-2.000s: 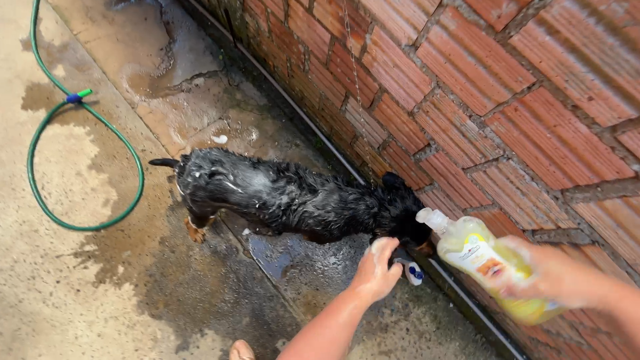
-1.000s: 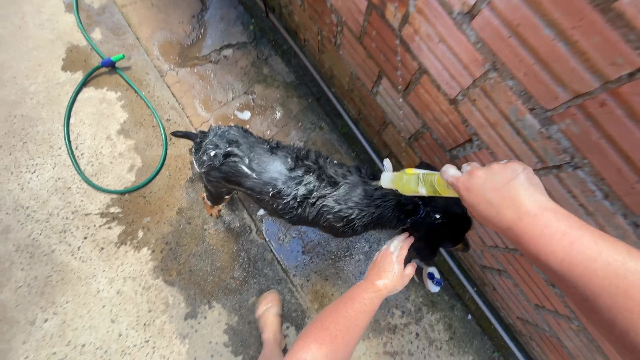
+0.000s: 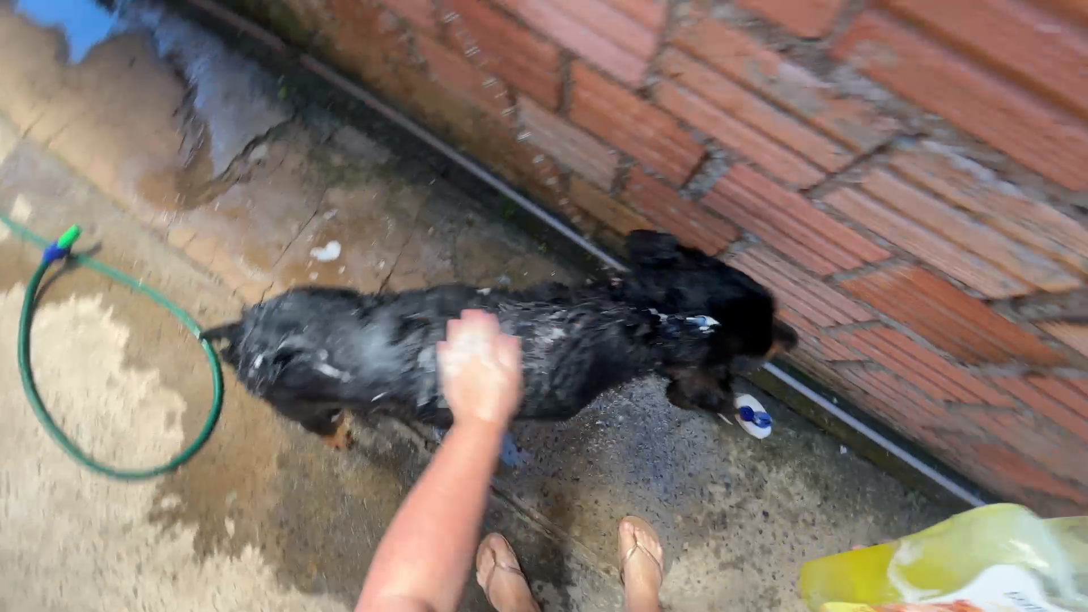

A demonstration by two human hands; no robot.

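A wet black dog with soapy streaks (image 3: 586, 348) stands beside the brick wall, its head to the right. My left hand (image 3: 480, 370) lies on the middle of its back, blurred, with suds on the fingers. At the lower right corner is a clear bottle of yellow liquid soap (image 3: 892, 565), partly cut off by the frame edge. Only a sliver of my right hand (image 3: 860, 548) shows behind that bottle; most of it is hidden or out of view. A white and blue object (image 3: 753, 416) lies on the concrete below the dog's head.
A green hose (image 3: 212, 382) with a blue and green connector lies looped at the left, near the dog's tail. The rough brick wall (image 3: 799, 212) runs diagonally along the right. Puddles wet the concrete floor (image 3: 297, 527). My sandalled feet (image 3: 639, 552) stand below the dog.
My left hand has moved from beside the dog's head to the middle of its back. The soap bottle has gone from over the dog's neck to the lower right. The dog appears larger in view.
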